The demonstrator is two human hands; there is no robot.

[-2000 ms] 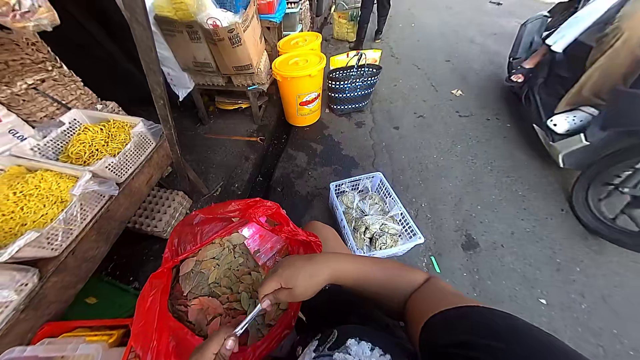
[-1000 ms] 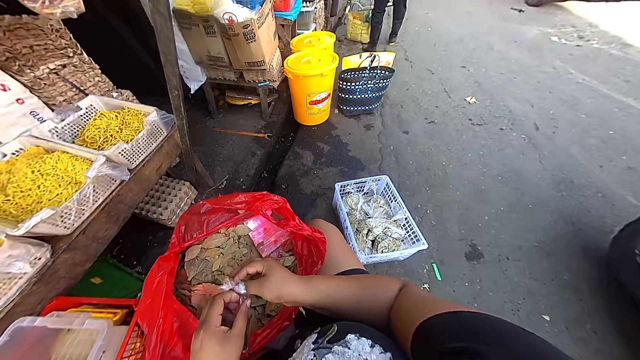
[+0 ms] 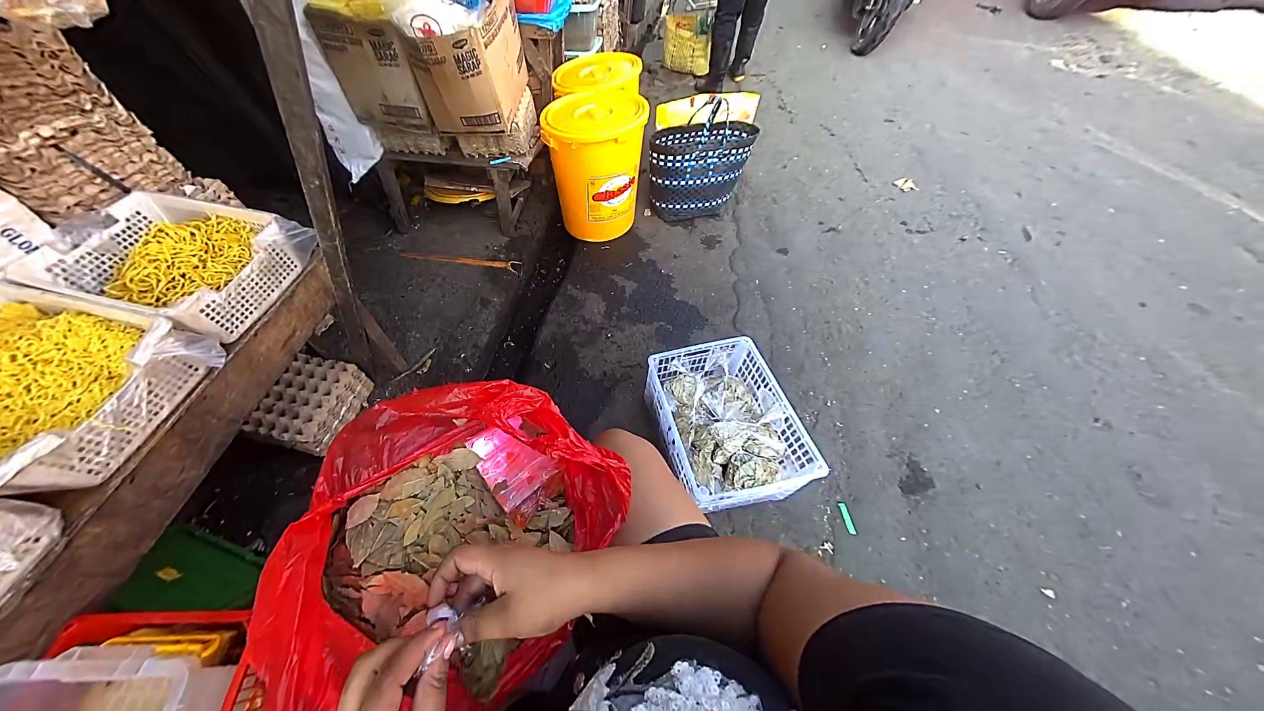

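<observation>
Over a red plastic bag [image 3: 296, 563] full of dried leaves [image 3: 425, 513], both hands meet. My right hand [image 3: 513, 588] pinches a small clear plastic bag [image 3: 441, 620] from above, while my left hand [image 3: 405, 671] grips its lower part at the bottom of the view. What the small bag holds is hidden by the fingers. A pink plastic packet [image 3: 513, 469] lies on the leaves at the far side of the red bag. Just right of my knee stands a white plastic basket [image 3: 790, 474] with several clear bags of dried leaves [image 3: 731, 444].
At left, trays of yellow noodles [image 3: 183, 259] rest on a wooden stall edge [image 3: 148, 513]. Ahead are yellow lidded buckets [image 3: 594, 148], a woven bag [image 3: 699, 168] and cardboard boxes [image 3: 469, 74]. In my lap, a black container [image 3: 770, 671] holds crumpled clear plastic. A person's legs [image 3: 733, 39] show farther off.
Two seconds ago the hands were lower over the red bag with a shiny strip between them; now they are together at the small plastic bag. The nearby motorcycle at right has left that spot.
</observation>
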